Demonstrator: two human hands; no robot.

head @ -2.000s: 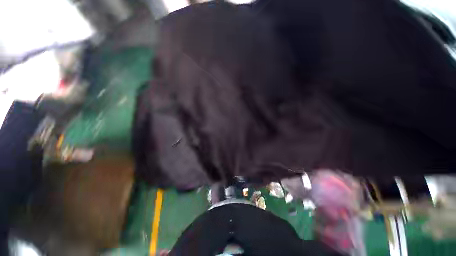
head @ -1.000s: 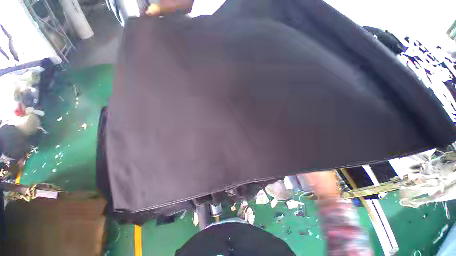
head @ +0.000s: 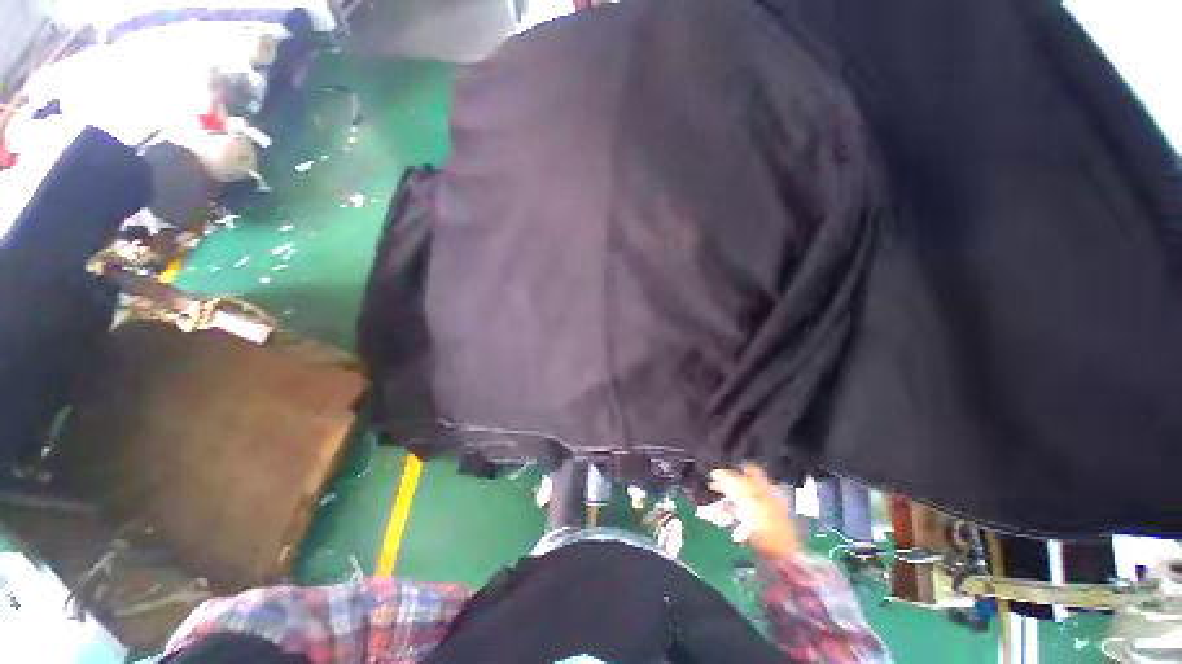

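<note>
The black cloth (head: 544, 260) fills the middle and right of the view. Its left part hangs in a wide panel above a darker heap of folds (head: 395, 311), and bunched folds run down its middle. A thin pale edge runs along its near border. My right hand (head: 756, 503) is at this near edge, below the folds, with its fingers apart; no grip on the cloth shows. My left hand is not in view; only its plaid sleeve shows at the bottom left.
A brown cardboard box (head: 208, 435) stands at the left, with a dark fabric roll (head: 65, 260) beyond it. The green floor (head: 305, 240) has scattered scraps and a yellow line. Pale rags and slats are at the lower right. White material lies at the upper left.
The raised, smooth cloth panel has dropped and gathered into folds at its middle. My right hand has moved slightly left. My left sleeve has come into view, and the view has shifted left.
</note>
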